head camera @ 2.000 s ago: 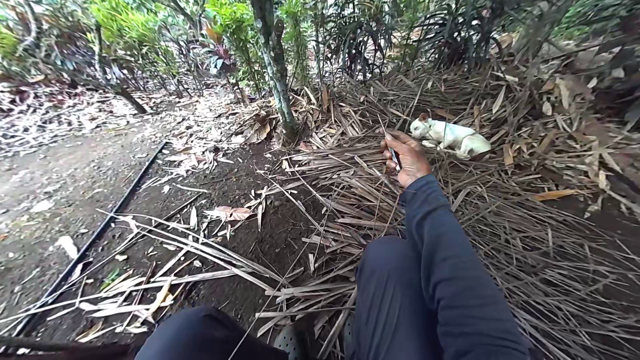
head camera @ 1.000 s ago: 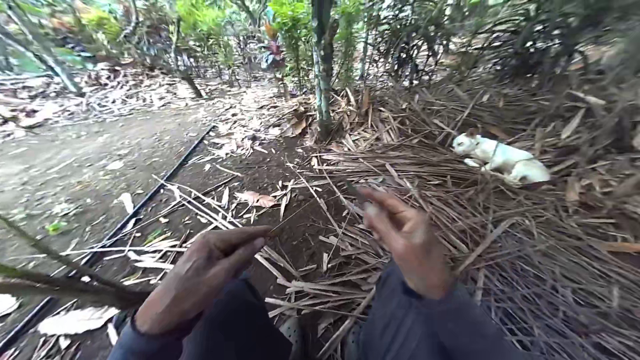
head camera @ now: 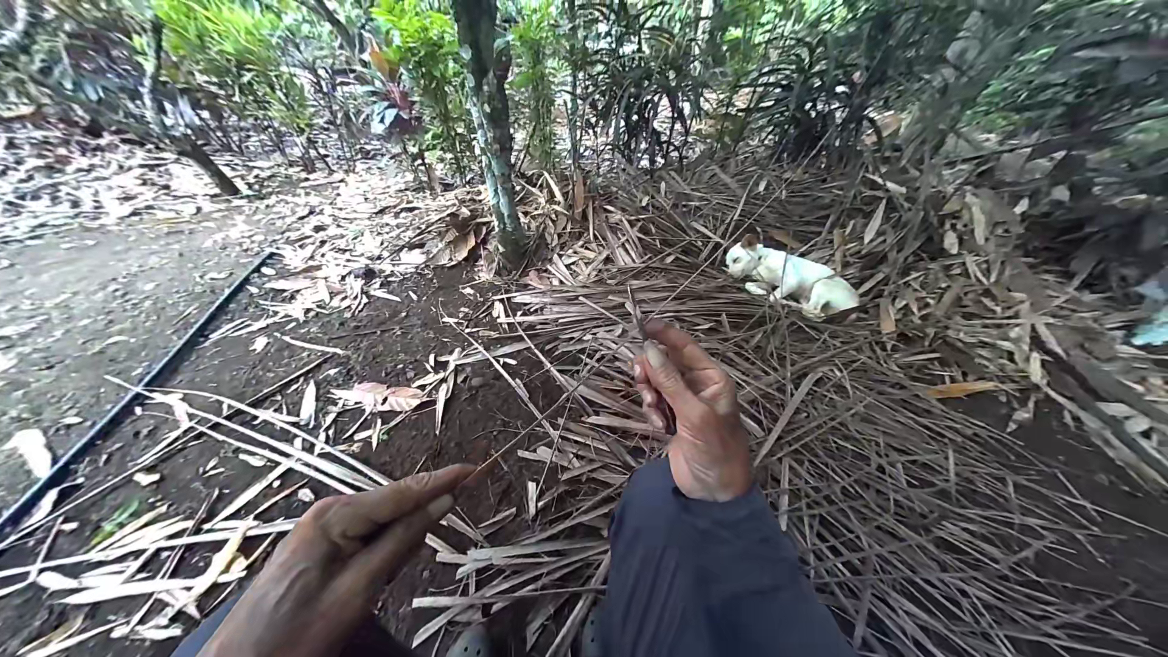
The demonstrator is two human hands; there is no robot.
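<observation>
My left hand is at the lower left, pinching the end of a thin brownish strip between thumb and forefinger. The strip runs up and to the right, toward my right hand. That hand is raised right of the middle, its fingers curled around a small, narrow, pointed tool, probably a knife, whose tip points upward. Most of its handle is hidden in my fingers. Where the strip ends near the right hand cannot be told. Below both hands are my dark-clad knees and dry leaf strips on the soil.
A white dog lies on a broad heap of dry leaf strips at the right. A slim tree trunk stands ahead. A black hose or pipe crosses the ground at the left. Pale strips lie beside it.
My left hand has come into view since the oldest frame and now pinches the strip. The right hand shows the narrow tool upright. The dog lies in the same place on the heap.
</observation>
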